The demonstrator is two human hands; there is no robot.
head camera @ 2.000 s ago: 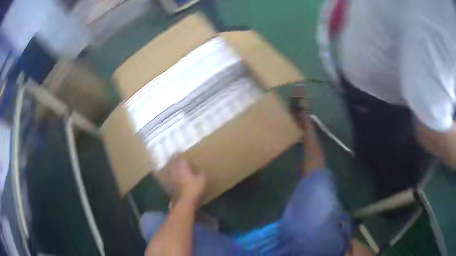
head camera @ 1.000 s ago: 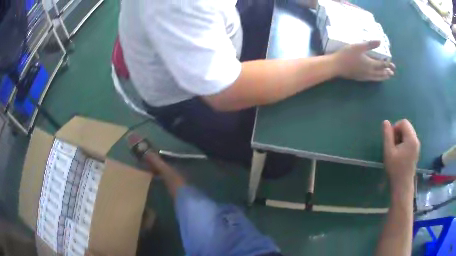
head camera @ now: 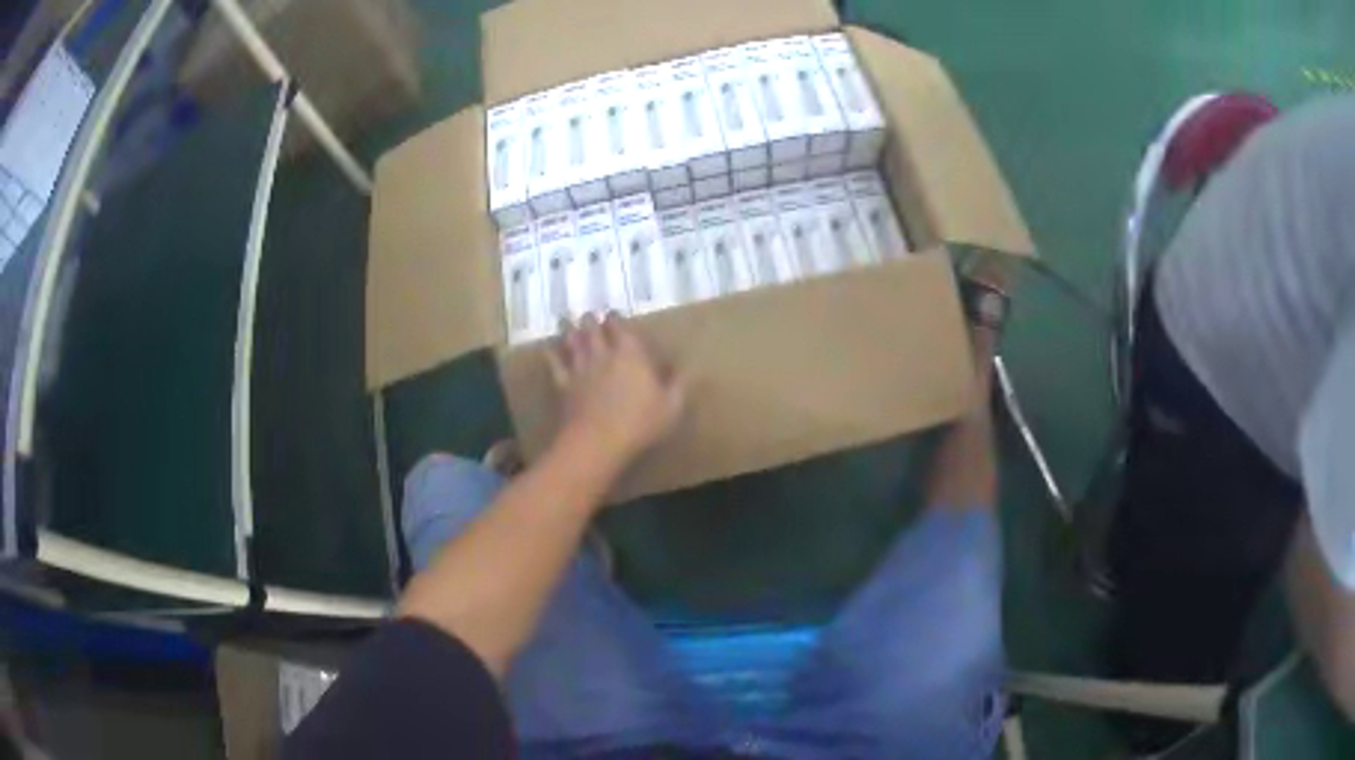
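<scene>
An open brown shipping carton [head camera: 773, 371] stands on the floor before my knees, its flaps folded outward. Inside are two rows of upright white retail boxes [head camera: 684, 119]. In the near row, the several boxes at the left [head camera: 595, 267] stand slightly higher than those to their right. My left hand [head camera: 614, 383] lies over the carton's near flap. Its fingertips touch the lower ends of the near-row boxes at the left, and it grips nothing that I can see. My right hand is out of the picture.
A cream tube rack with dark green panels [head camera: 141, 327] is at the left. A neighbouring person [head camera: 1263, 312] sits at the right by a red chair [head camera: 1219, 137]. A blue stool [head camera: 736, 665] shows between my knees. Another brown carton [head camera: 305, 67] is at the upper left.
The view has swung from the worktable back to the carton, now central. My right hand, over the table one second ago, has left the picture. My left hand is now visible at the carton.
</scene>
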